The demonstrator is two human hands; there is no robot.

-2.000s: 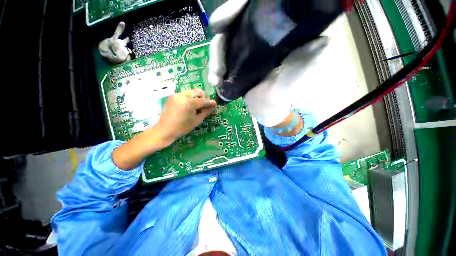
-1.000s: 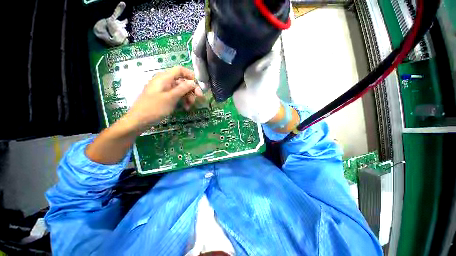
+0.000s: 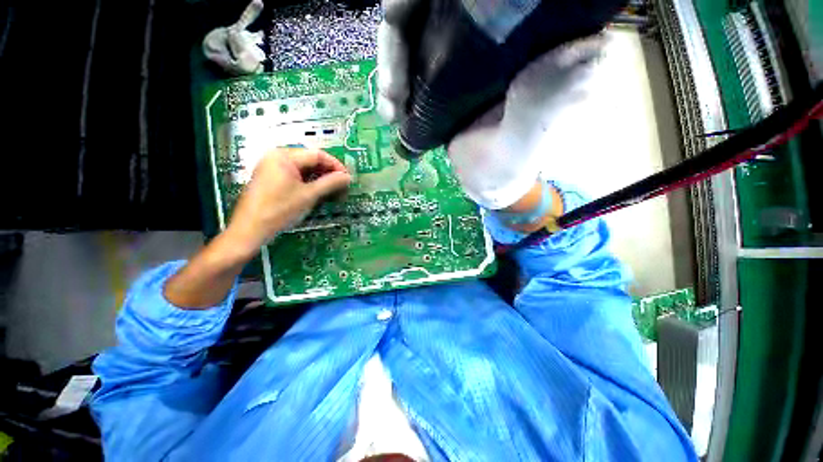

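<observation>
A large green circuit board (image 3: 361,257) lies in front of me. My left hand (image 3: 293,185), bare, is over its left middle part. Its thumb and fingertips are drawn together; whether a small screw is between them cannot be seen. My right hand (image 3: 492,149), in a white glove, grips a thick black electric screwdriver (image 3: 460,81). The tool is tilted, its nose over the board's upper right part, right of my left hand. The bit is too blurred to tell if it touches the board.
A tray of glittering screws (image 3: 320,38) lies beyond the board, with a crumpled glove (image 3: 235,45) at its left. Black ribbed shapes (image 3: 108,117) stand at the left. The tool's black and red cable (image 3: 668,176) runs right. A grey heatsink (image 3: 681,365) stands at the lower right.
The screwdriver has gone from nearly upright to tilted, its rear swinging right. My left hand has drawn slightly away from the tool's nose. The view has shifted a little.
</observation>
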